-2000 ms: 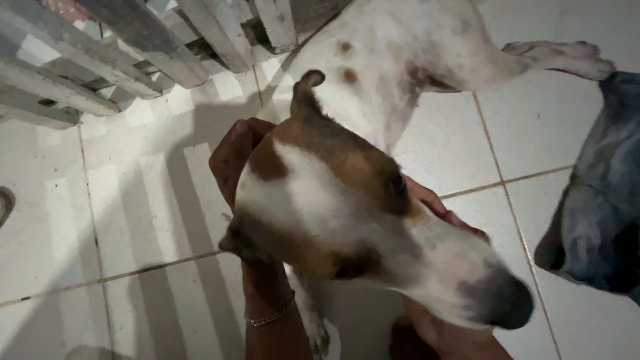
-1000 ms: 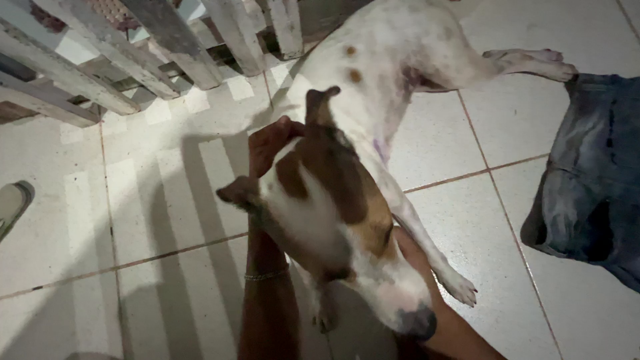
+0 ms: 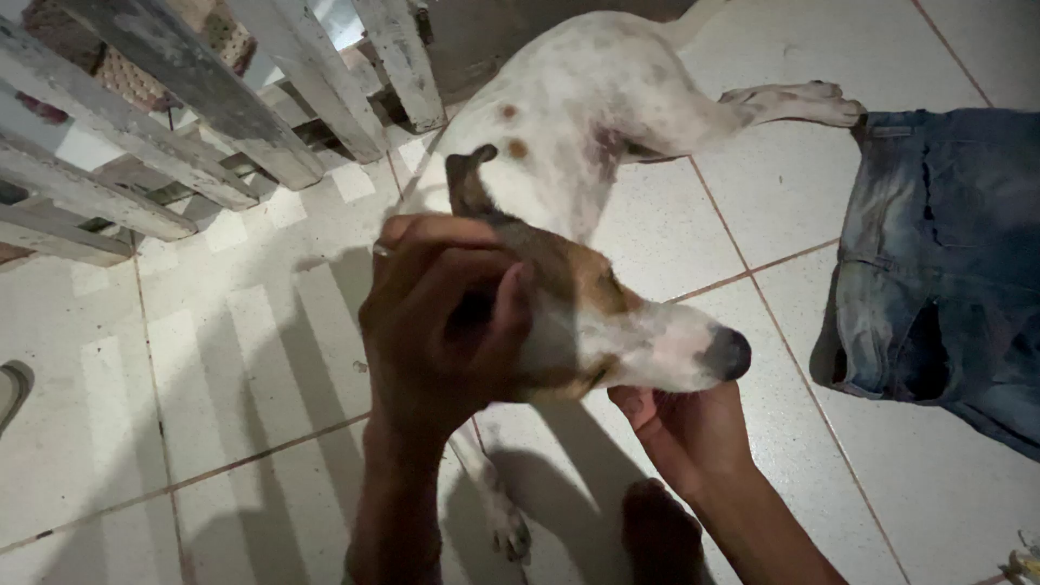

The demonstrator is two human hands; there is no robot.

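A white dog with brown patches (image 3: 601, 97) lies on the tiled floor, its head raised and its dark nose pointing right. My left hand (image 3: 443, 309) is on top of the dog's head, near the upright ear, with curled fingers; whether they pinch fur or an ear is hidden. Below the muzzle is my right hand (image 3: 691, 431), palm up and touching or close under the jaw, its fingers partly hidden. One front paw (image 3: 508, 528) of the dog stretches down between my forearms.
A worn slatted wooden barrier (image 3: 268, 97) stands at the upper left. Blue denim clothing (image 3: 959, 260) lies on the floor at the right, beside the dog's hind paw. Part of a sandal (image 3: 12, 390) shows at the left edge. A bare foot (image 3: 662, 528) is at the bottom.
My left hand has come from behind the dog's head to over its top. My right hand, mostly hidden earlier, now shows beneath the muzzle. The dog's muzzle has swung up and right since a second ago.
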